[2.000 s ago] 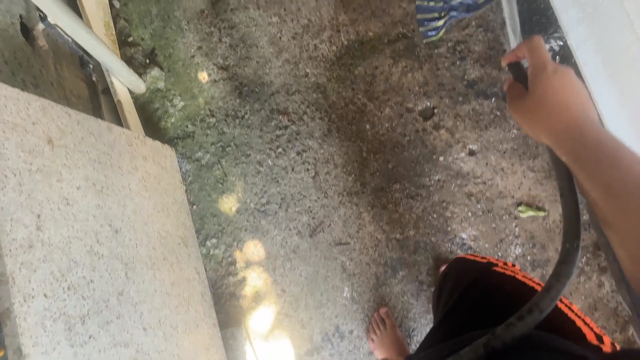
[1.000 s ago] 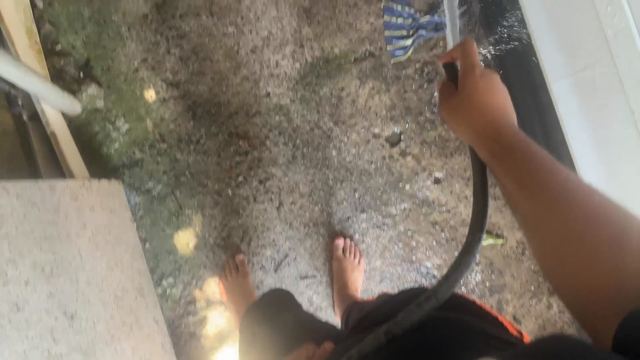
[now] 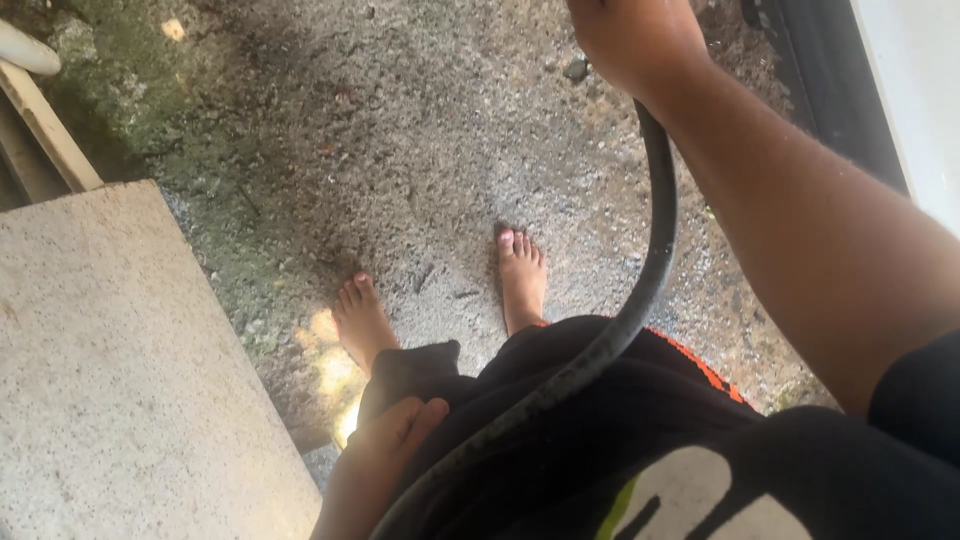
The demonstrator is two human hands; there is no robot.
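Observation:
A dark rubber hose (image 3: 658, 225) curves down from under my right hand (image 3: 641, 37), across my black shorts and toward the bottom edge. My right hand is at the top edge, closed around the hose; its fingertips and the hose's end are cut off by the frame. My left hand (image 3: 405, 429) rests low in front of the shorts, against the dark cloth, beside the hose. A raised fold of that cloth stands just above the left fingers, and whether they pinch it is hard to see.
My bare feet stand on rough, mossy concrete ground (image 3: 420, 150). A speckled stone slab (image 3: 135, 360) lies at the left, with a wooden strip (image 3: 56, 127) and a pale pipe (image 3: 26, 46) above it. At the right runs a white panel (image 3: 911, 97) with a dark edge. A small stone (image 3: 576, 70) lies near my right hand.
The view has shifted, so the hose's end and the blue striped cloth, seen earlier, are out of frame. My left hand, barely visible one second ago, now shows in front of the shorts.

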